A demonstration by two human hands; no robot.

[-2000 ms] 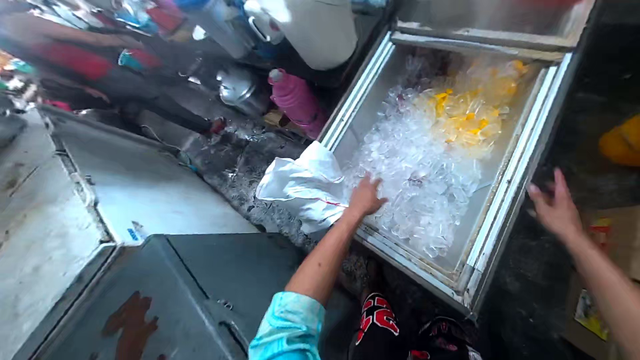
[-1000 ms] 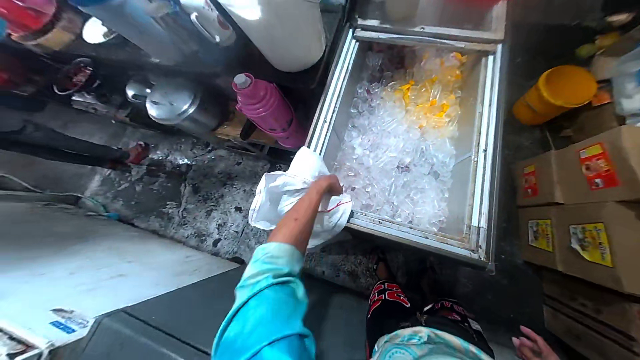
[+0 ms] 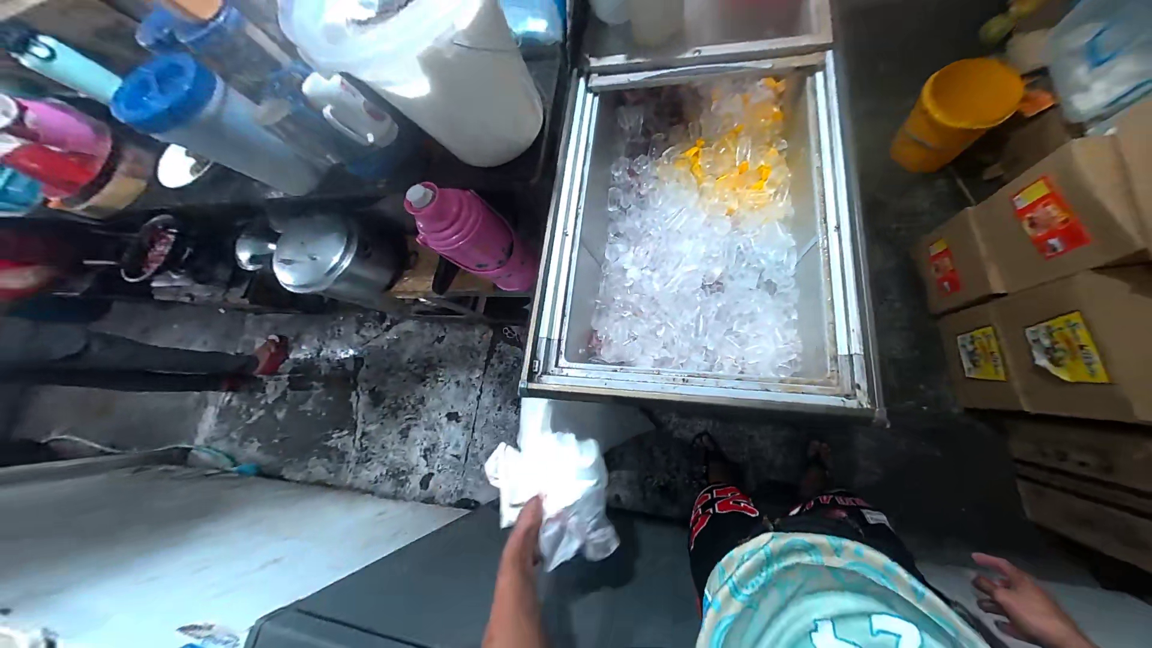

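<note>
My left hand (image 3: 526, 540) is at the lower middle, against a crumpled white cloth or bag (image 3: 553, 490); part of the hand is hidden by it, and its fingers seem closed on the material. The white bundle hangs just below the front corner of an open chest freezer (image 3: 697, 391). Inside the freezer lies a heap of clear ice pieces (image 3: 702, 288), with yellow items (image 3: 733, 166) among them toward the far end. My right hand (image 3: 1021, 594) is at the lower right, empty, with its fingers apart, away from the freezer.
Left of the freezer stand a pink thermos (image 3: 472, 234), a metal pot (image 3: 315, 256), a white container (image 3: 450, 81) and a blue-lidded jug (image 3: 207, 112). A person's leg (image 3: 135, 355) is farther left. Cardboard boxes (image 3: 1080, 297) and a yellow bucket (image 3: 954, 112) are on the right. A grey surface (image 3: 432, 585) lies below.
My left hand and the white bundle have moved from the freezer's front left corner down toward me, over the grey surface. The bundle is more bunched up. More of my right hand shows.
</note>
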